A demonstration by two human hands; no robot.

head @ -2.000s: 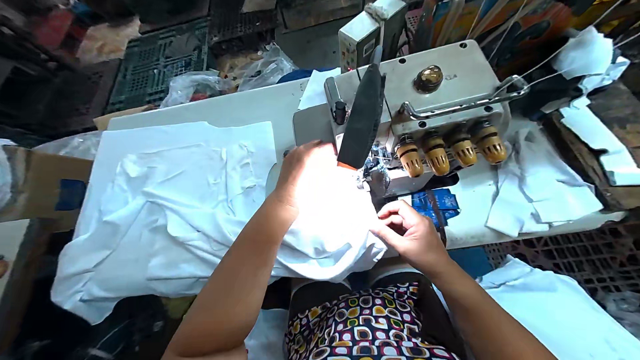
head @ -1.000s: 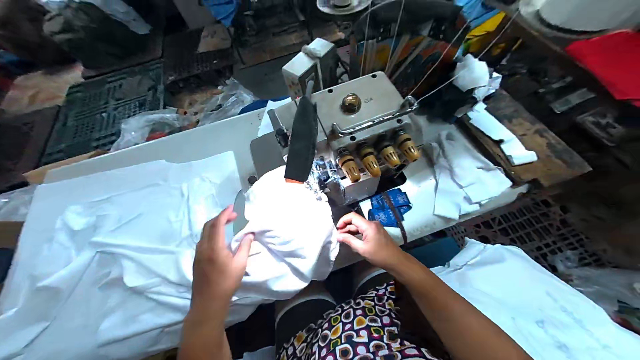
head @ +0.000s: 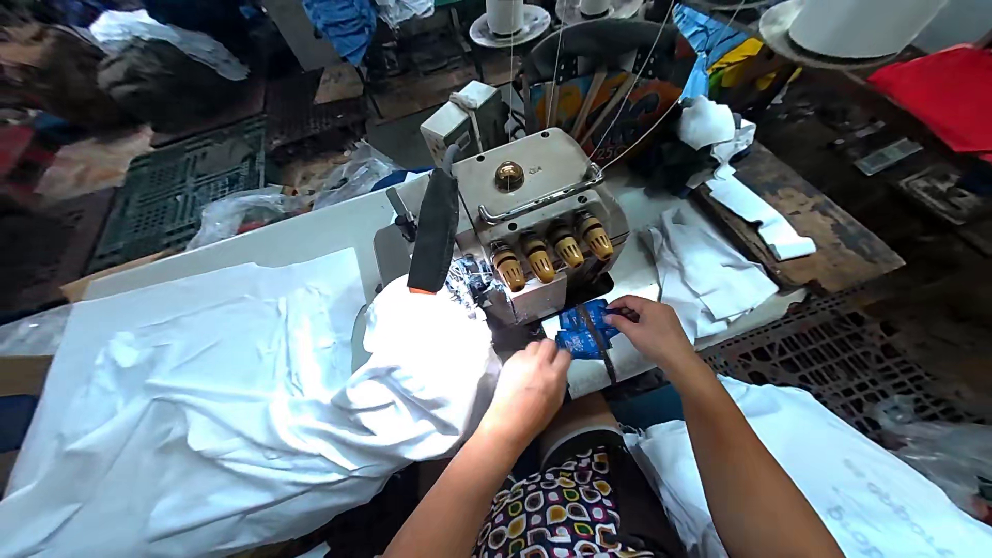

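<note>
My left hand touches the lower left edge of a small blue printed packet or label bundle, which has a dark band across it. The fingertips of my right hand are at the bundle's upper right edge; whether they pinch it is unclear. The bundle lies on the table just below the overlock sewing machine, which has several yellow tension dials. White fabric is bunched at the machine's needle area and spreads left over the table. A black blade-shaped piece stands over the fabric.
White fabric scraps lie right of the machine, near a worn wooden board. More white cloth lies beside my right leg. Thread cones stand behind the machine, their threads running down. Plastic bags lie beyond the table's back edge.
My left hand has left the white fabric and moved right to the blue bundle. My right hand has also moved from the fabric to the bundle. The view has shifted.
</note>
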